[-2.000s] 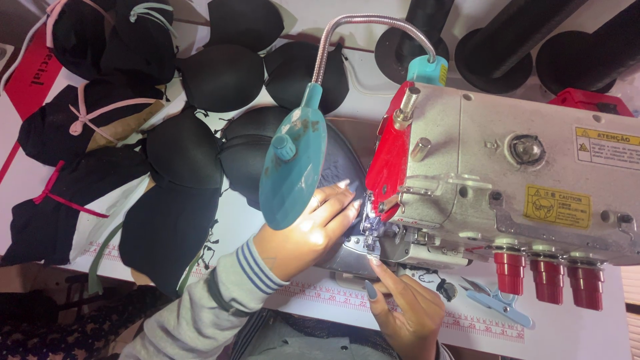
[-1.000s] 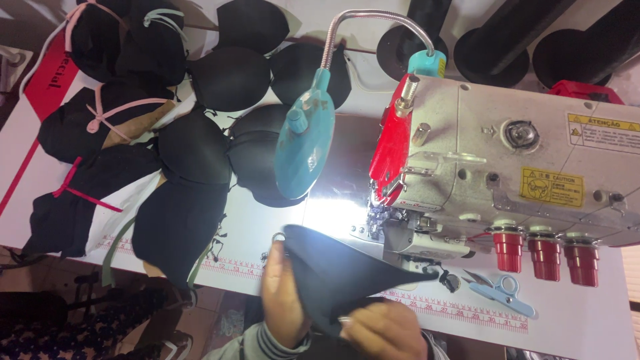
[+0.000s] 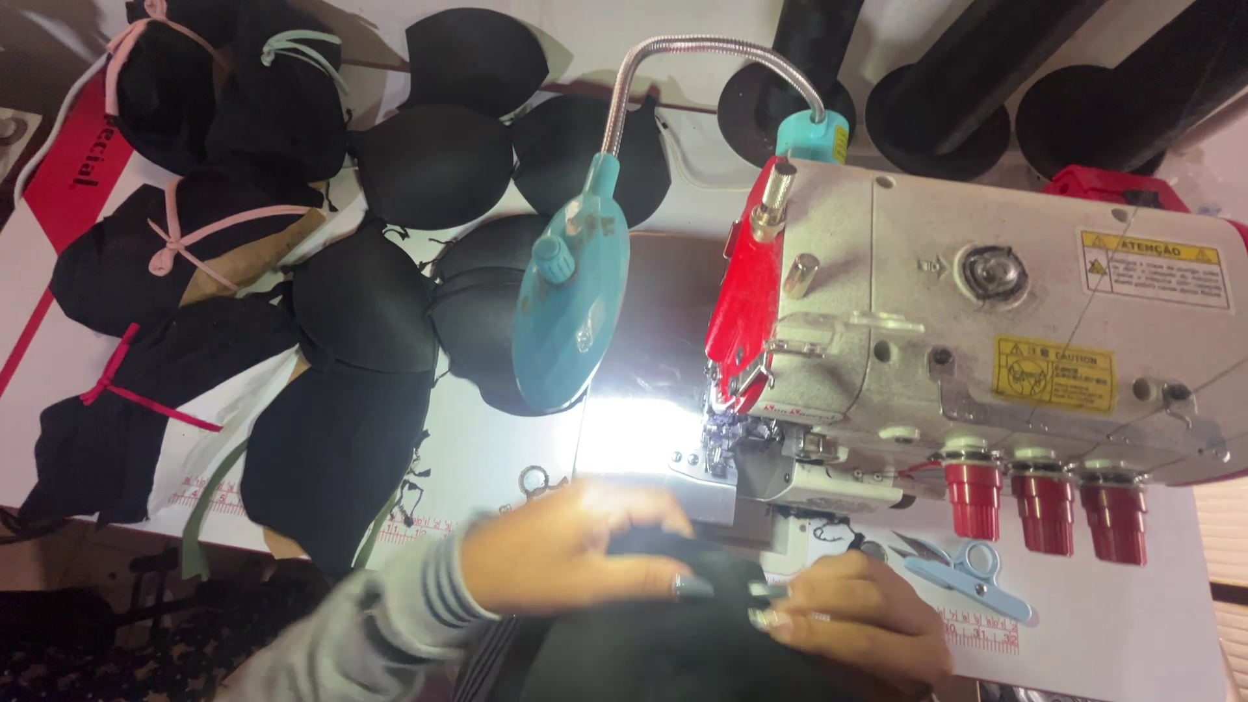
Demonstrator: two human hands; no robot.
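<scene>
My left hand (image 3: 575, 551) is blurred, its fingers and thumb closed on the upper edge of a black fabric piece (image 3: 634, 634). To its right my right hand (image 3: 858, 614) pinches the same piece between thumb and fingers. The fabric lies below the front edge of the industrial sewing machine (image 3: 858, 292), apart from its presser foot (image 3: 726, 439). A blue gooseneck lamp (image 3: 575, 292) lights the machine's bed brightly. Black padded bra cups (image 3: 434, 166) lie spread at the left and behind the lamp.
Blue thread snips (image 3: 965, 575) rest on the table right of my right hand. Black pieces with pink ties (image 3: 175, 244) are at the far left. Black thread-cone stands (image 3: 936, 117) stand behind the machine, and red tension knobs (image 3: 975, 502) jut from its front. A printed ruler (image 3: 980, 629) runs along the table edge.
Two seconds ago both hands were at the presser foot; by one second ago they held the black fabric in front of the machine. Since then my left hand has moved over the fabric's upper edge.
</scene>
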